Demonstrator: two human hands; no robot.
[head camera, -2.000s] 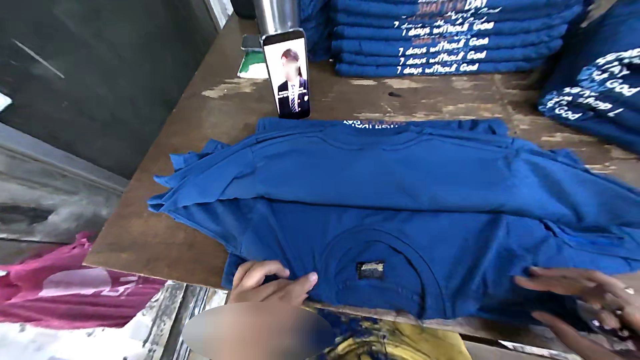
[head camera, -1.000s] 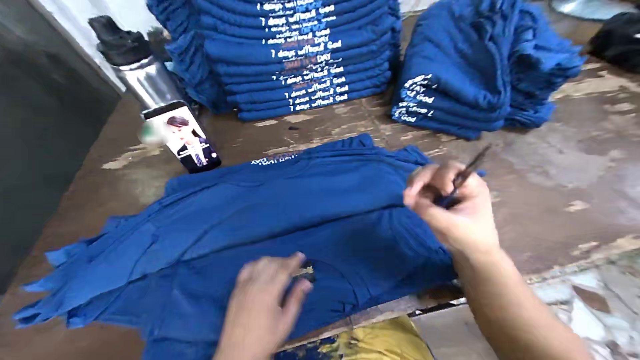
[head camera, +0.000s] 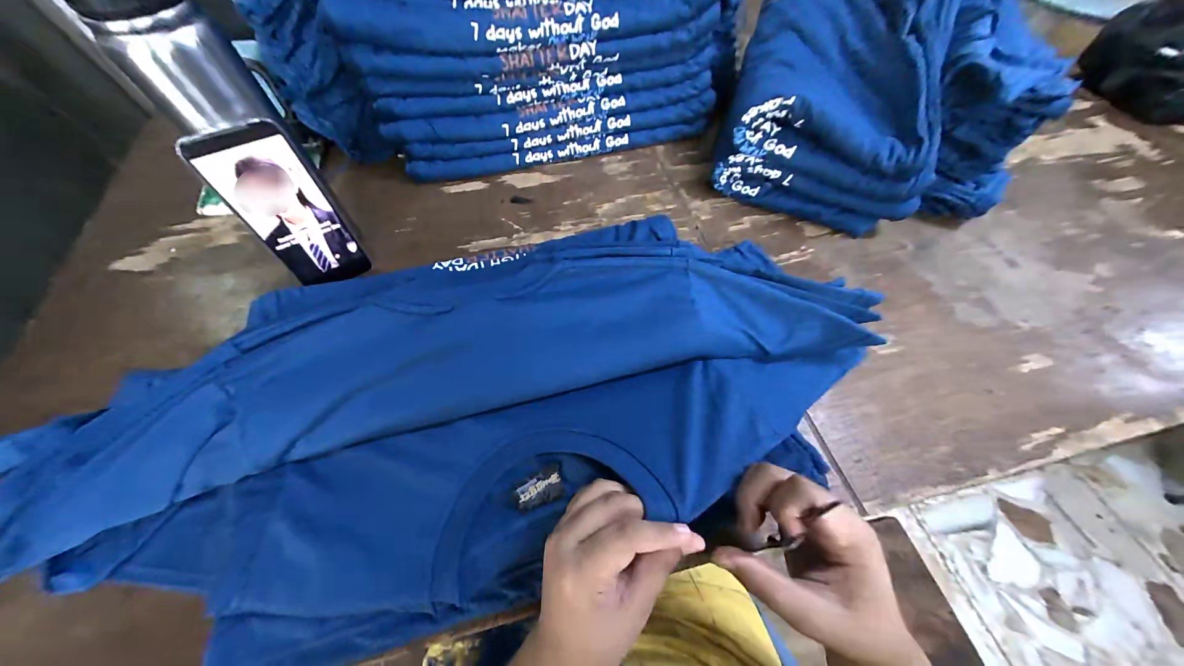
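Observation:
Several blue T-shirts (head camera: 592, 342) lie overlapped on the wooden table. At the near edge, my left hand (head camera: 606, 564) pinches the neckline of the top T-shirt, just right of its neck label (head camera: 538, 487). Close beside it on the right, my right hand (head camera: 814, 555) holds a small dark tool, perhaps thread snips, with its tip pointing toward my left fingertips. The tool is partly hidden by the fingers, so its exact kind cannot be told.
A smartphone (head camera: 277, 203) leans on a metal bottle (head camera: 171, 69) at the back left. Behind the shirts stand a tall stack of folded blue shirts (head camera: 546, 92) and a smaller folded pile (head camera: 832, 111). A black item (head camera: 1138, 65) lies far right. The table edge (head camera: 1091, 439) borders a mosaic stone floor.
My right hand, raised over the shirts' right part a second ago, has come down beside my left. My left hand now pinches the neckline. Two seconds ago the hands were far apart.

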